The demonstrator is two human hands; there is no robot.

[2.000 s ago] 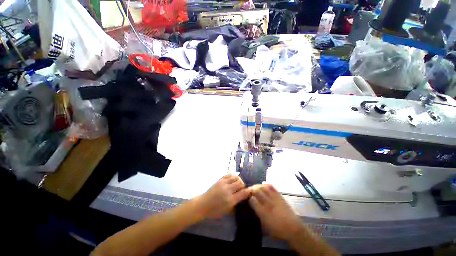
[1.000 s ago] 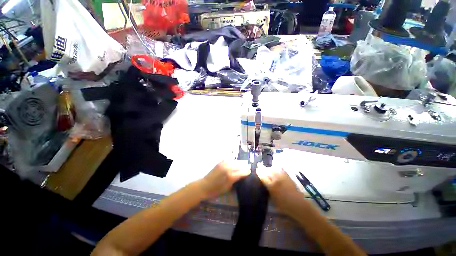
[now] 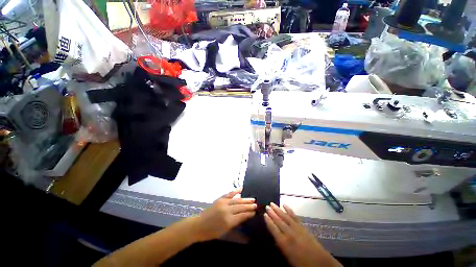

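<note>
A black cut piece (image 3: 261,180) lies flat on the machine bed. Its far end is under the presser foot (image 3: 265,152) of the white lockstitch sewing machine (image 3: 313,136), and its near end hangs toward the table's front edge. My left hand (image 3: 228,213) rests on the piece's left side with fingers extended. My right hand (image 3: 284,225) rests on its right side, fingers spread a little. The fingertips lie on the fabric; whether they pinch it I cannot tell. Thread snips (image 3: 325,193) lie right of the piece.
A bundle of black pieces (image 3: 146,125) hangs over the table's left edge, beside red plastic (image 3: 156,67). A white printed sack (image 3: 86,41) stands back left. Clear plastic bags (image 3: 300,62) and black and white fabric (image 3: 227,55) lie behind the machine. Dark thread cones (image 3: 409,15) stand far right.
Both hands have moved from near the needle toward the table's front edge and spread apart slightly. The black piece, bunched earlier, now lies flat from the presser foot to the hands.
</note>
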